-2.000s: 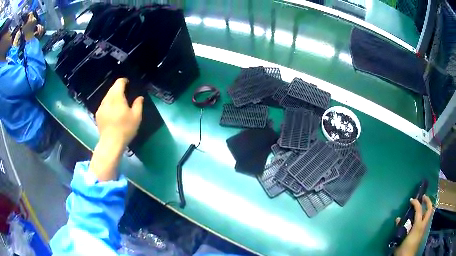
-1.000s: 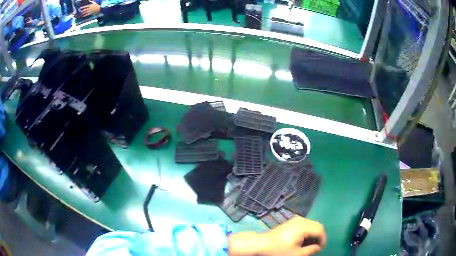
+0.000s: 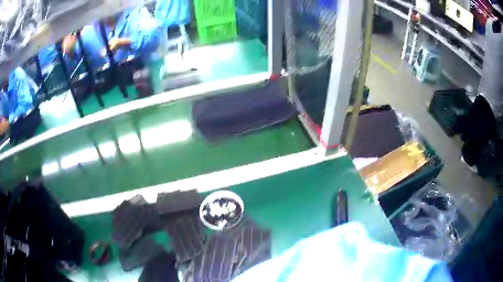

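Black slotted vent grilles (image 3: 212, 256) lie in a loose, overlapping pile at the lower middle, blurred by motion. A round white dish (image 3: 221, 210) with dark specks stands just behind them. The electric screwdriver (image 3: 341, 206) lies on the green bench at the right, its lower part hidden behind a light blue sleeve. The sleeve crosses the bottom right; no hand shows at its end. Neither my left hand nor my right hand is visible. Black glossy housings (image 3: 38, 237) stand at the left edge.
A white rail (image 3: 259, 173) runs behind the bench, with a dark flat cloth or mat (image 3: 242, 113) beyond it. A grey post (image 3: 337, 77) rises at the bench's far right corner. Crates with cardboard (image 3: 394, 168) and clear plastic bags (image 3: 427, 220) are at right. People in blue sit beyond.
The view has swung right, bringing crates and floor into sight. The hand seen over the grilles is out of view, and a sleeve now fills the bottom right. The screwdriver still lies on the bench.
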